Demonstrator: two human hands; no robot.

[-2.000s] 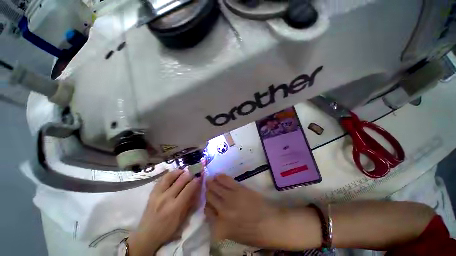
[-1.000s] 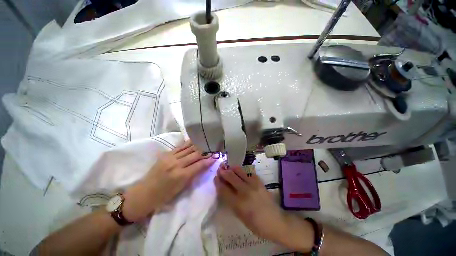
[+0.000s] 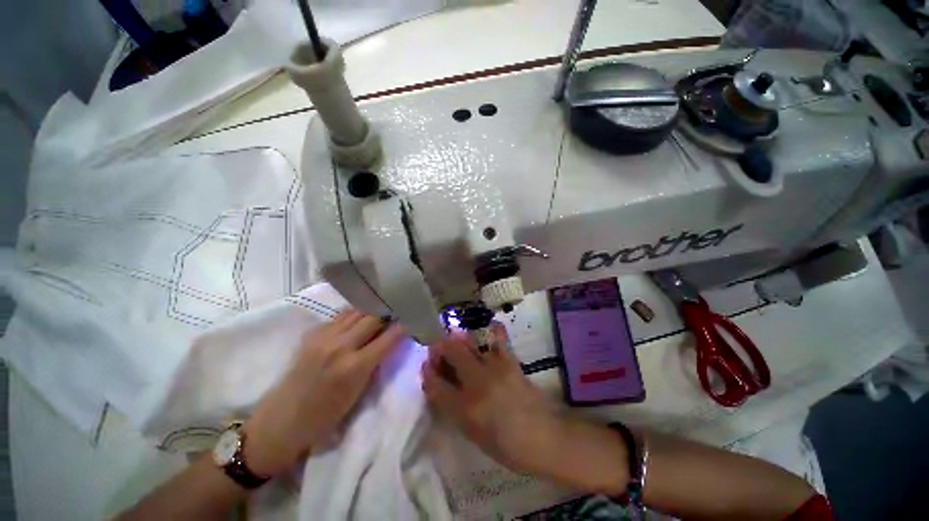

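A white garment piece (image 3: pixel 229 371) with dark double topstitching lies left of the sewing machine (image 3: pixel 438 173) and bunches under my hands. My left hand (image 3: pixel 324 382) rests on the cloth just left of the lit needle area, fingers pressing it. My right hand (image 3: pixel 477 387) is at the front of the presser foot, its fingertips on the folded cloth edge. The needle and the seam at the fingertips are mostly hidden by the machine head and my fingers.
A smartphone (image 3: pixel 597 346) with a pink screen lies right of my right hand. Red-handled shears (image 3: pixel 725 356) lie further right, with a small brown tab (image 3: pixel 642 310) between them. A thread tension knob (image 3: pixel 501 293) juts from the head. More white cloth lies behind at the left.
The view first swung back from close over the machine head, then shifted slightly. Both hands stay at the needle area. The left fingers are a little more bent over the cloth.
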